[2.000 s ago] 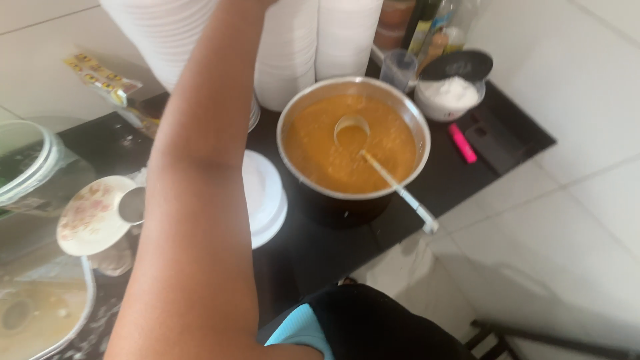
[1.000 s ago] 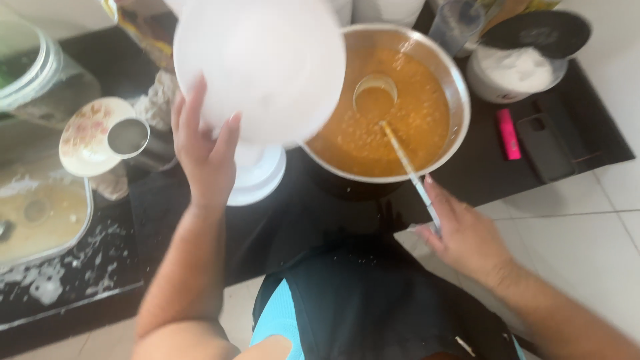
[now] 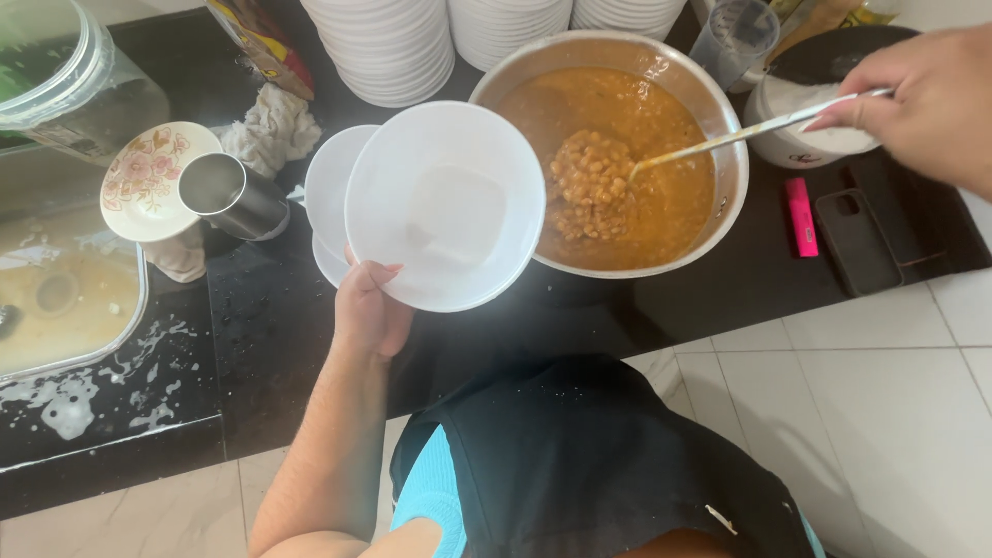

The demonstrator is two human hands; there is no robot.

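My left hand (image 3: 373, 306) holds a white plastic bowl (image 3: 446, 205) by its near-left rim, just left of a large metal pot (image 3: 735, 182) of bean stew. The bowl's inside faces up and shows no food. With my right hand (image 3: 903, 97) I grip the handle end of a ladle (image 3: 721, 138) that reaches into the pot. A heap of beans (image 3: 590, 186) rises at the ladle's head, which they cover. Behind the held bowl, white plastic lids or plates (image 3: 329, 178) lie on the black counter (image 3: 480, 353).
Tall stacks of white bowls (image 3: 380, 46) stand behind the pot. At right are a measuring cup (image 3: 732, 39), a tub of white powder (image 3: 814, 132), a pink marker (image 3: 801, 217) and a phone case (image 3: 859, 240). A floral plate (image 3: 151, 182), metal cup (image 3: 236, 194) and sink (image 3: 143, 310) are left.
My left hand has lowered the white bowl beside the pot. My right hand has moved up and right with the ladle handle, and beans now heap where the ladle's head held liquid.
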